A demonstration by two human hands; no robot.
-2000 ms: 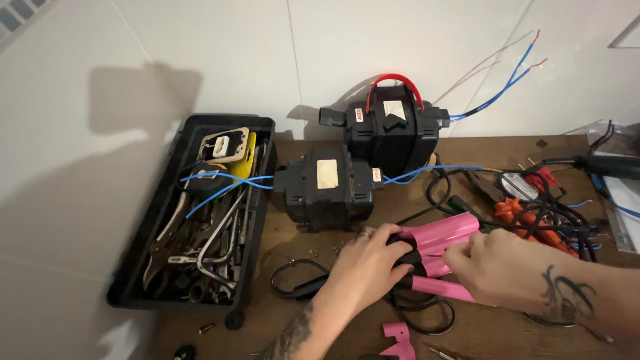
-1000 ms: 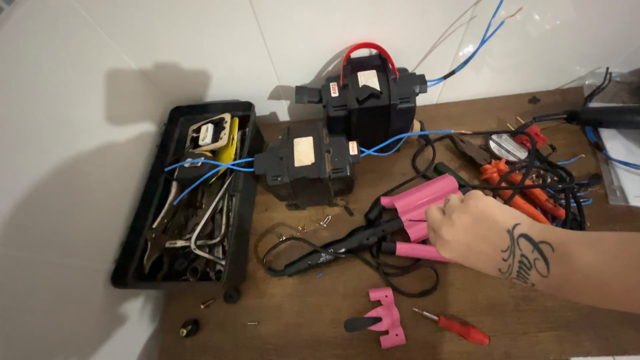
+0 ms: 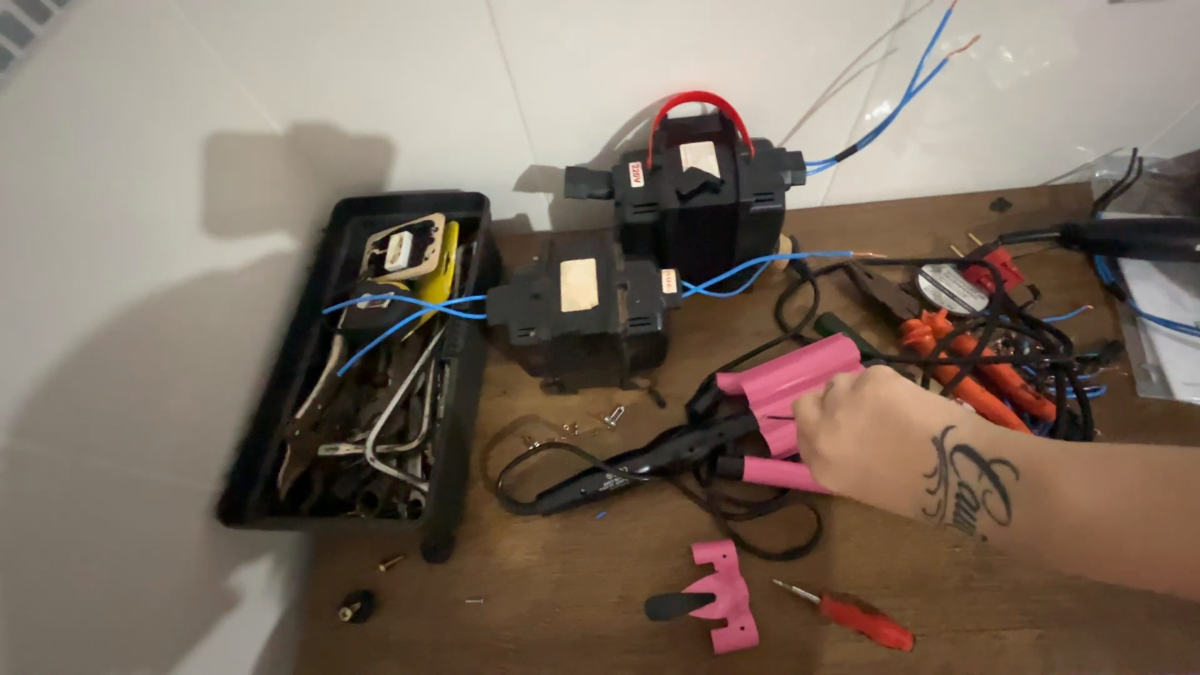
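Observation:
My right hand (image 3: 858,427) is closed over the pink barrels of a hair waver (image 3: 797,375), reaching in from the right; its fingertips are mostly hidden. The waver's black handle (image 3: 619,473) points down and left on the wooden table, its cord looped around it. Nearer the front edge lie a detached pink clamp piece (image 3: 727,595) with a black lever and a small screwdriver (image 3: 858,619) with a red handle. Several small screws (image 3: 614,416) lie above the handle. My left hand is out of view.
Two black transformers (image 3: 581,319) with blue wires stand at the back, one with a red handle. A black tool tray (image 3: 455,441) is at the left. Orange-handled pliers (image 3: 984,375), tangled cables, a red plug (image 3: 994,267) and a plastic bag (image 3: 1158,347) occupy the right side.
My left hand, on the waver two seconds ago, has left the view. My right hand remains at the pink barrels. The view has shifted, bringing the clamp piece and screwdriver fully into sight.

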